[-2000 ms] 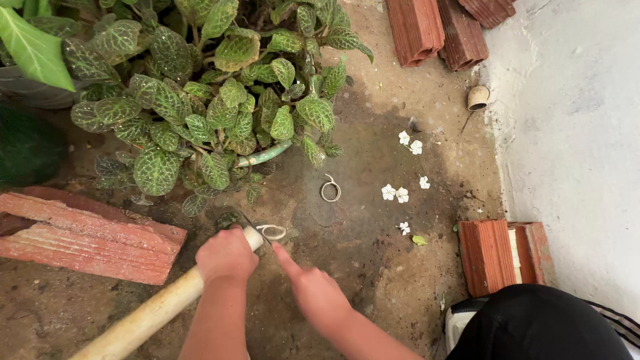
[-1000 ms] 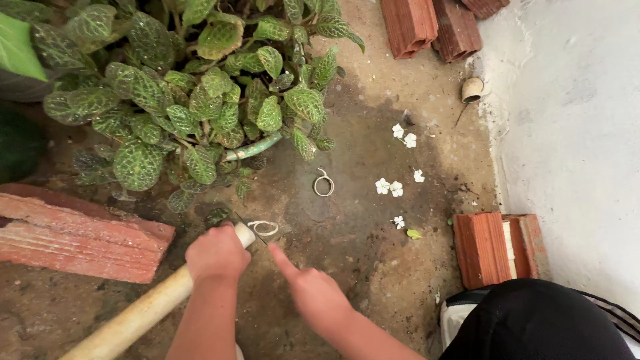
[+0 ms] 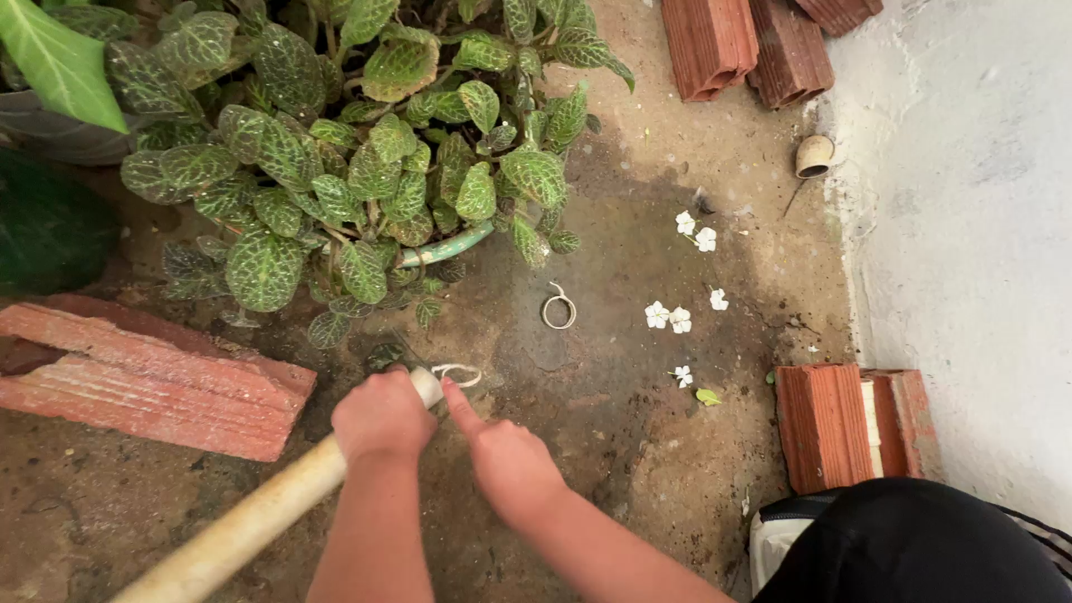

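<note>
My left hand (image 3: 383,416) is closed around a pale plastic pipe (image 3: 243,519) just behind its upper end. At that end my right hand (image 3: 512,465) points its index finger along a thin dark blade (image 3: 412,347), which lies across the pipe; the rest of the tool is hidden in the fist. A thin pale curled strip (image 3: 471,368) loops out at the pipe's end, beside the fingertip. Farther up on the floor lies a separate pale ring (image 3: 559,311) with a loose tail.
Leafy potted plants (image 3: 368,167) fill the upper left. A broken red hollow brick (image 3: 167,377) lies left of my hands, with more bricks (image 3: 712,42) at top right and a brick (image 3: 825,427) at right. White flowers (image 3: 668,316) and a small pipe fitting (image 3: 814,157) lie near the wall.
The blade showed between my right fingertip and the pipe before; now the fingertip is close against the pipe's end. My left hand keeps its hold.
</note>
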